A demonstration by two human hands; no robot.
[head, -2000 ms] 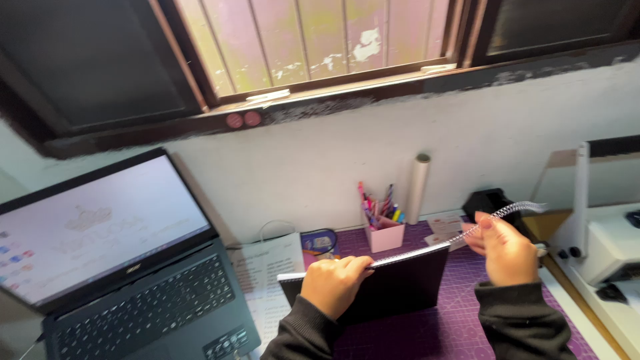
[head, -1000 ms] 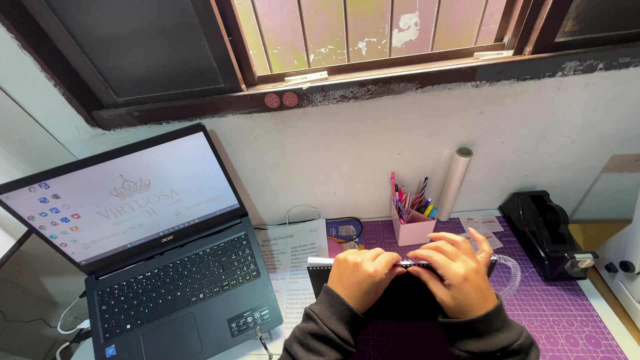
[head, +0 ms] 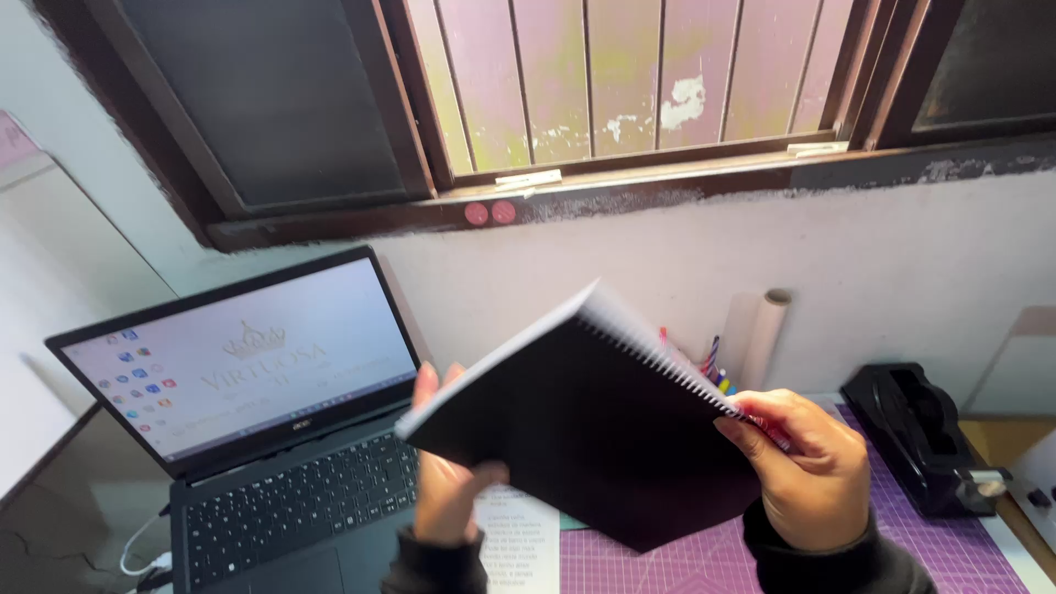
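A spiral-bound notebook with a black cover is tilted in the air above the desk, its coil edge running along the upper right side. My right hand grips it at the coil edge, thumb on the black cover and fingers behind. At the opposite side, my left hand holds the left corner, with the thumb in front and fingertips showing past the pale page edge; it is slightly blurred. The far corner of the notebook is blurred too.
An open laptop stands at left, beside a printed sheet. Under the notebook lies a purple cutting mat. Behind it are pens and an upright pale roll. A black tape dispenser is at right, below the window.
Both hands were together on the coil edge a second ago; now they are apart at opposite sides. The notebook has been raised and turned, its black cover facing the camera.
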